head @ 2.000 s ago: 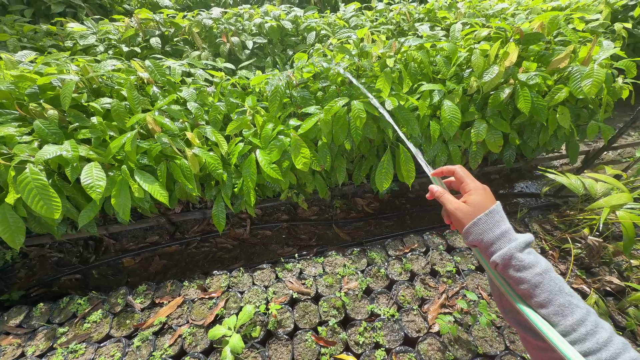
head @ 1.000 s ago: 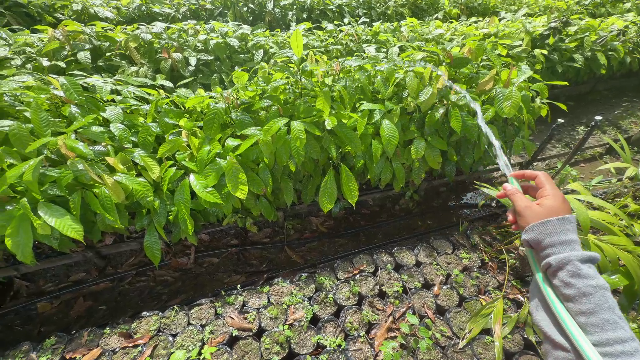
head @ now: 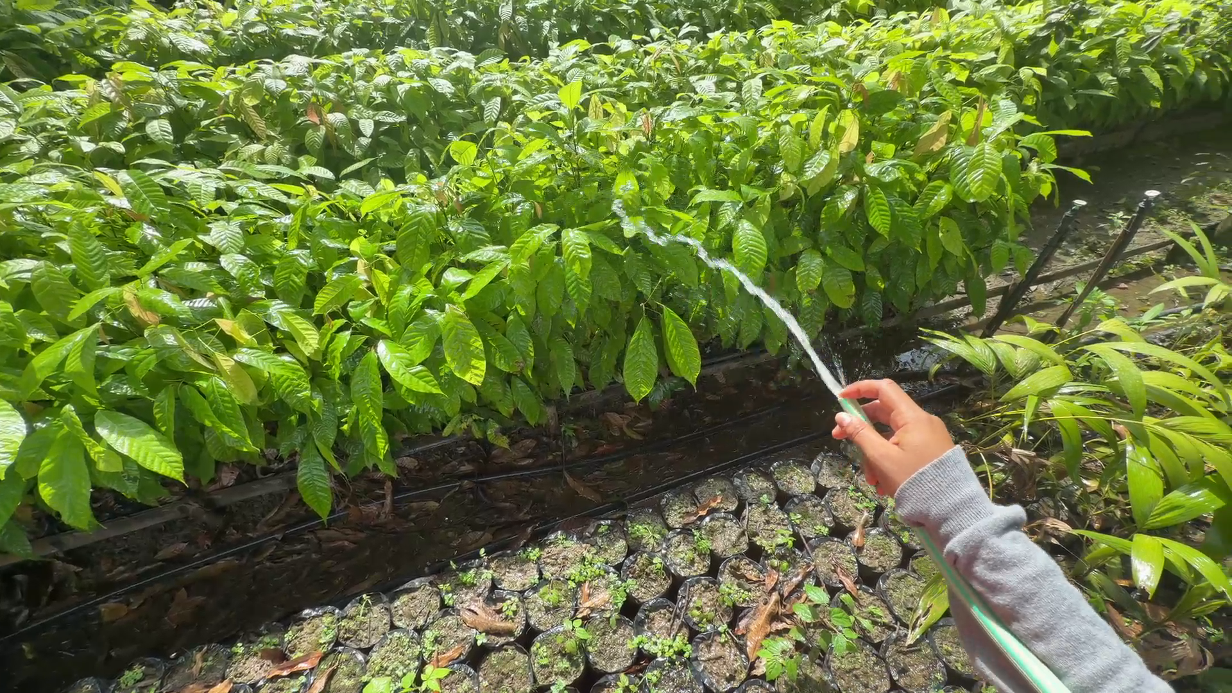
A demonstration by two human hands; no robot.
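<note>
My right hand (head: 893,435), in a grey sleeve, is at the right of the head view, closed round the end of a green garden hose (head: 991,616) that runs back under the forearm. From the hose end a stream of water (head: 760,294) arcs up and to the left onto a dense bed of leafy seedlings (head: 462,346). Below and left of the hand stand soil-filled black nursery bags (head: 611,643) with small weeds and dry leaves on them. My left hand is not in view.
A dark, wet channel (head: 385,525) with thin black tubing lies between the seedlings and the bags. Two black stakes (head: 1107,255) lean at the right, above palm-like fronds (head: 1136,423). More seedling rows stand behind.
The view has shifted, bringing the stakes and fronds at the right into sight since the earliest frame. The water stream has swung; it now curves further left from the hose end than a second ago.
</note>
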